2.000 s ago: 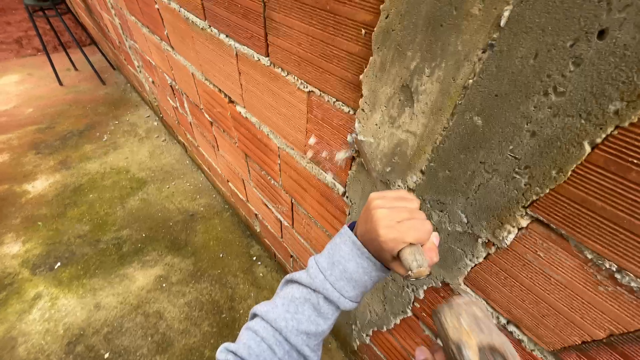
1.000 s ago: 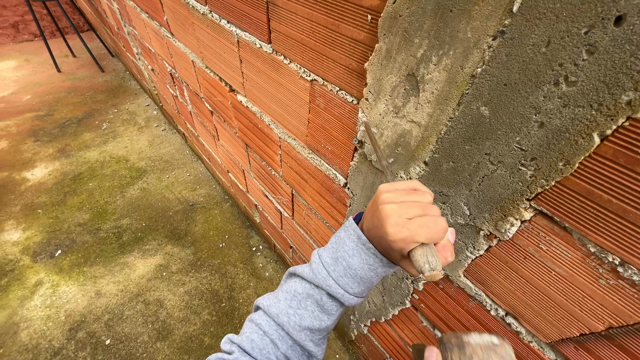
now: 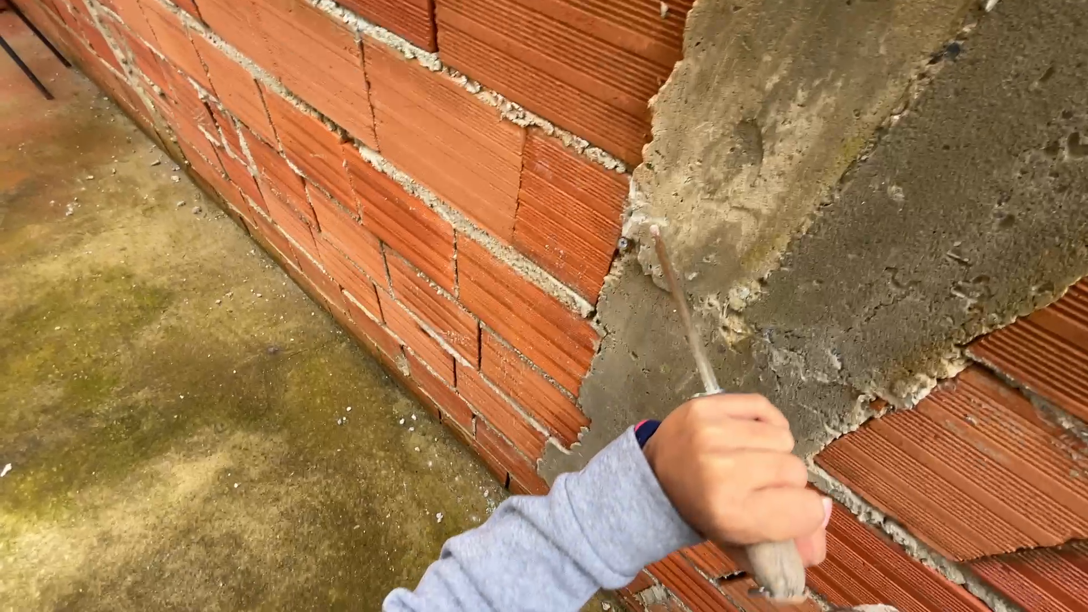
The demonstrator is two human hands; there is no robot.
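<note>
My left hand, in a grey sleeve, is closed round the worn handle of a chisel-like tool with a thin metal shaft. The shaft slants up and left, and its tip meets the left edge of the rough concrete column, where a pale chipped patch shows. The handle's butt points down toward the bottom edge. Just below it, at the frame's bottom edge, a sliver of a pale object shows, too little to identify. My right hand is out of view.
Ribbed red hollow bricks with rough mortar joints flank the concrete on both sides. A stained, mossy concrete floor with scattered small chips runs along the wall's foot at left. Thin dark metal legs stand at the top left.
A wooden-looking tool head and fingertips near the bottom edge in the earlier frames have dropped almost wholly out of view. My left hand keeps its hold; flying chips seen two seconds ago are gone.
</note>
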